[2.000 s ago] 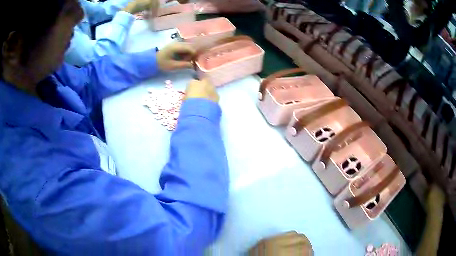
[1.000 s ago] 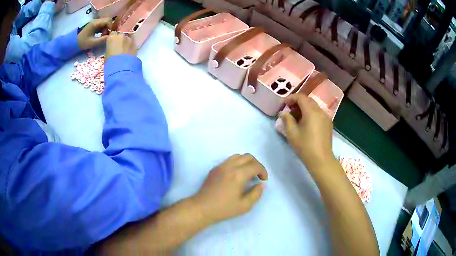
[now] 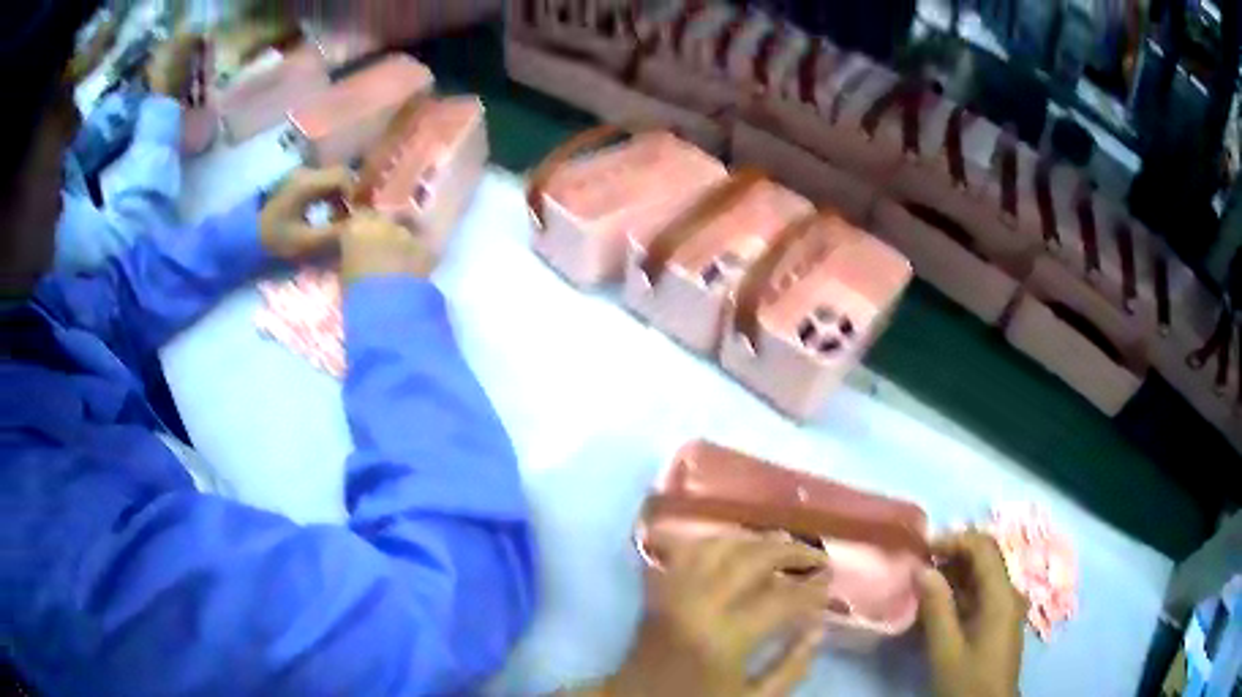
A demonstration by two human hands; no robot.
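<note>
A pink housing shell (image 3: 872, 579) lies on the tabletop in front of me, open side up, with a brown strap (image 3: 851, 522) arched along its length. My left hand (image 3: 736, 606) grips its near left side, the fingers reaching over the rim. My right hand (image 3: 974, 613) is at its right end, fingertips at the strap's end. Blur hides whether a small button is between those fingers. A pile of small pink buttons (image 3: 1038, 565) lies just right of my right hand.
Three strapped housings (image 3: 804, 361) stand in a slanted row beyond. Behind them, housings (image 3: 1076, 341) line the green belt (image 3: 981, 422). At left, a person in a blue smock (image 3: 422, 449) works on another housing (image 3: 443, 164) beside a button pile (image 3: 307, 320).
The nearest housing of the row has come off it to the table in front of me. My right hand has moved down to its right end, and my left hand has moved right onto it.
</note>
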